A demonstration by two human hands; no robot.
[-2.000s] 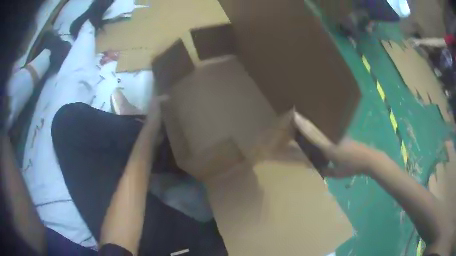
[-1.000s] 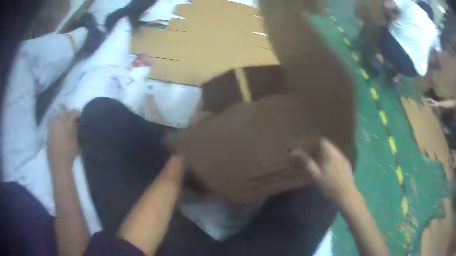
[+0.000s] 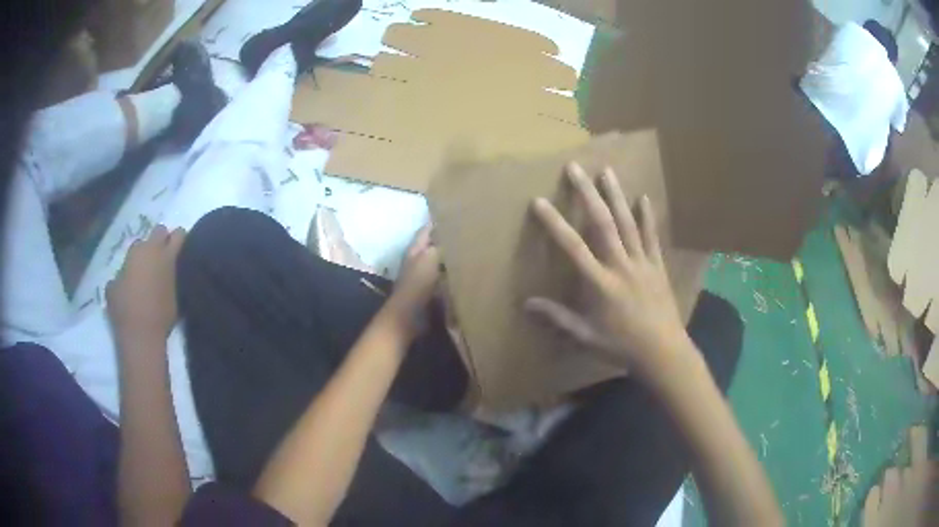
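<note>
A part-folded box (image 3: 494,278) of brown cardboard rests over my lap, its near panel lying flat over the tray. Its broad lid panel (image 3: 721,124) still stands up at the far right edge. My right hand (image 3: 618,273) lies on the flat panel with fingers spread, palm down. My left hand (image 3: 418,278) is at the box's left side and holds its edge; its fingers are partly hidden behind the box. The inside of the box is hidden.
Flat box blanks (image 3: 463,88) lie on the white sheet (image 3: 221,170) ahead. Another person's arm (image 3: 144,299) is close at left, and legs with dark shoes are at upper left. The green floor (image 3: 762,360) with yellow-black tape and cardboard pieces is at right. Another person sits at upper right.
The near panel has been folded over onto the tray. The box has turned and now sits more upright in view. My right hand has moved from the panel's near edge to flat on its middle.
</note>
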